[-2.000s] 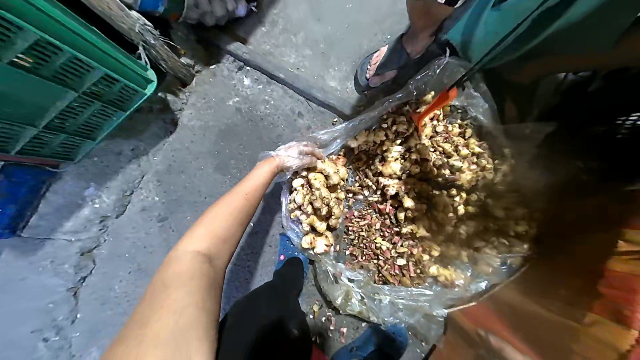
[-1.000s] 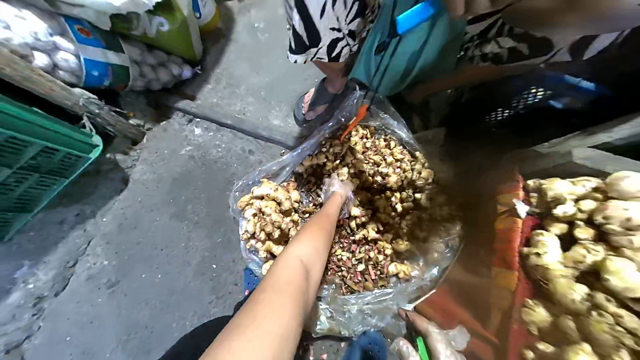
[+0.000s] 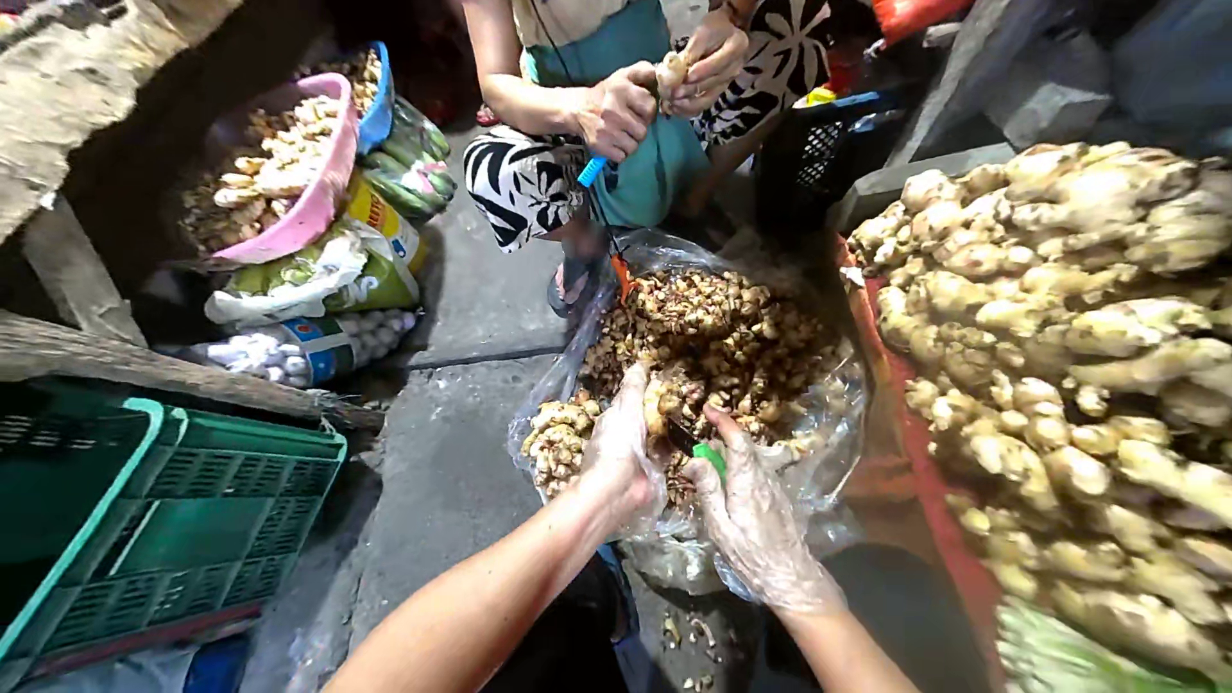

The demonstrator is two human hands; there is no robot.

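My left hand [image 3: 624, 445], in a clear plastic glove, holds a piece of ginger root [image 3: 660, 402] over an open clear plastic bag [image 3: 835, 452]. My right hand [image 3: 756, 505], gloved likewise, grips a small knife with a green handle [image 3: 710, 458]; its dark blade touches or nearly touches the ginger. Below the hands the bag holds a heap of small ginger pieces and trimmings [image 3: 707, 313], with larger pale ginger pieces [image 3: 561, 435] at its left side. An orange object [image 3: 621, 274] lies at the bag's far edge.
Opposite sits a person whose hands [image 3: 664, 91] hold ginger and a blue-handled tool [image 3: 592, 171]. A large ginger pile [image 3: 1078, 385] rises at the right. Left stand a green plastic crate [image 3: 212, 520], a pink basin [image 3: 322, 197] of ginger, and a net bag of garlic [image 3: 308, 346].
My left hand has come up from the heap and now holds ginger. My right hand, low at the bag's near edge before, is now beside it with the green-handled knife. The view has tilted up.
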